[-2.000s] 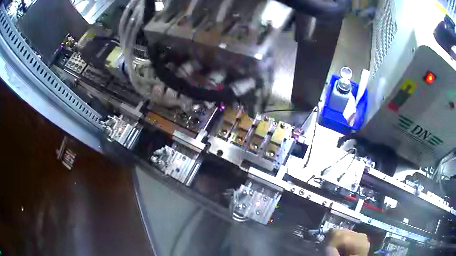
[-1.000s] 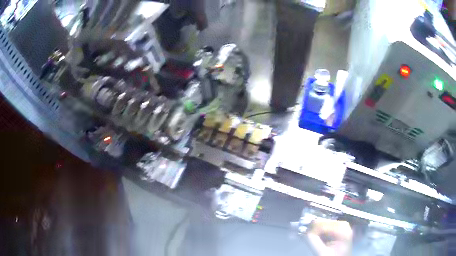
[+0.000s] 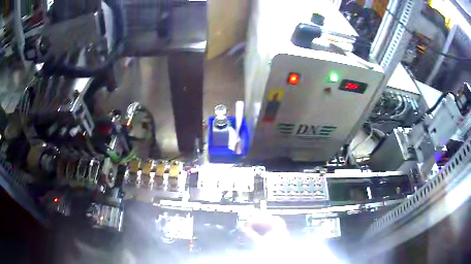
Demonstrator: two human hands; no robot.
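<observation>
One hand, seemingly my right hand (image 3: pixel 266 228), shows at the lower middle, over a stopper unit by the near edge of the conveyor track (image 3: pixel 227 207). It is small, blurred and washed out by glare, so its grip cannot be told. My left hand is not in view. A silver-white carrier tray (image 3: pixel 297 186) with rows of round pockets lies on the track, right of a bright white block area (image 3: pixel 227 181). Brass-coloured fixture blocks (image 3: pixel 155 169) sit to the left.
A large pale DN unit (image 3: pixel 310 111) with red and green lamps stands behind the track. A blue bin (image 3: pixel 227 153) beside it holds a bottle (image 3: pixel 221 124). Tooling with hoses (image 3: pixel 77 167) is at the left. A perforated frame (image 3: pixel 428 180) runs along the right.
The view has swung right and levelled, so the DN unit and hand appear further left in the picture. The carrier tray now shows clearly. The hand remains by the track's near edge.
</observation>
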